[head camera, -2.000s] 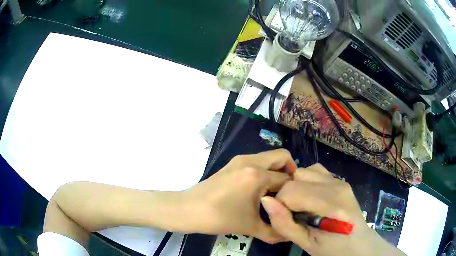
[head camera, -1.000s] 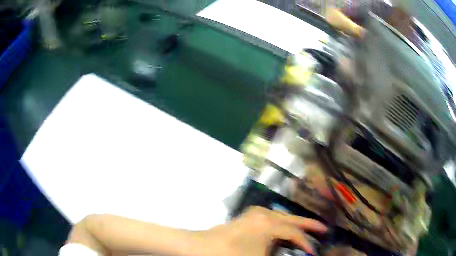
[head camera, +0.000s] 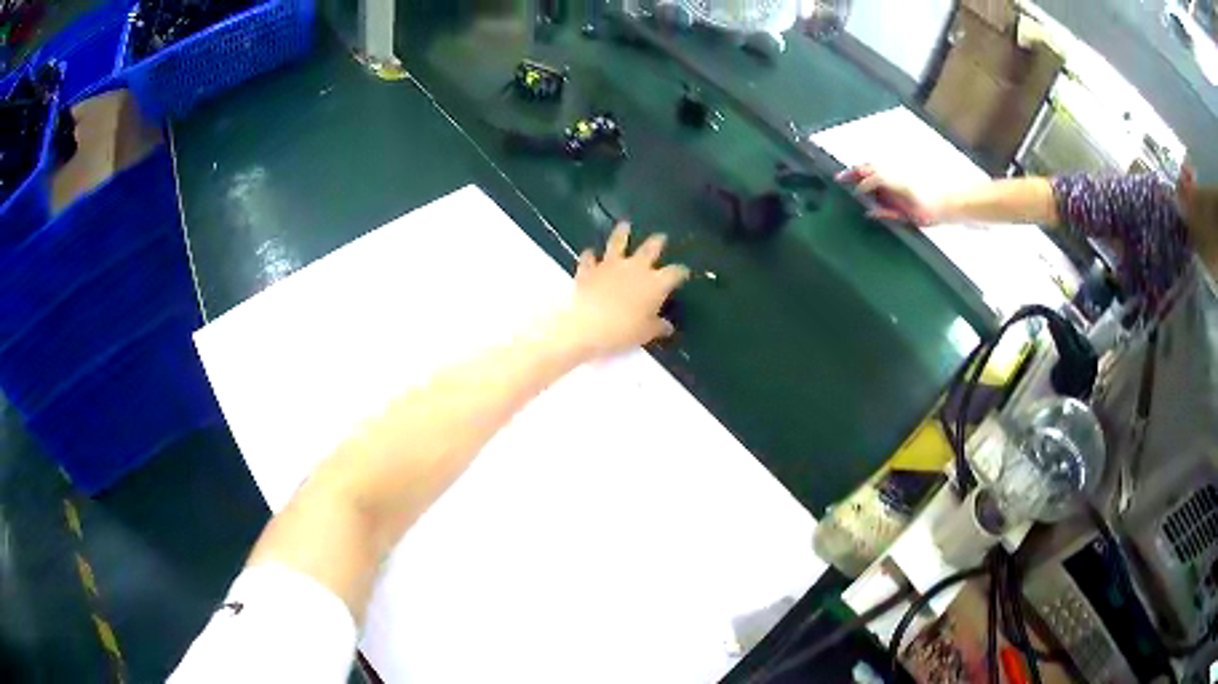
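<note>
My left hand (head camera: 625, 291) reaches over the far edge of the white sheet (head camera: 561, 494) onto the green belt (head camera: 801, 334). Its fingers are spread. A small dark thing shows partly under the hand; whether the fingers touch it I cannot tell. One open adapter board (head camera: 594, 134) with yellow and black parts lies on the belt beyond my fingers. Another similar board (head camera: 538, 82) lies farther off, and a small dark piece (head camera: 695, 108) lies to its right. My right hand is not in view.
Blue crates (head camera: 221, 60) with black items stand at the upper left. Another person's hand (head camera: 892, 198) is over the belt's far side, near a second white sheet (head camera: 995, 261). The glass bulb (head camera: 1055, 457), black cables and grey meter (head camera: 1089, 608) stand at the lower right.
The view has swung left and up the belt. My left hand has moved from the black panel to the belt. My right hand and the red-and-black probe, seen two seconds ago, are out of view.
</note>
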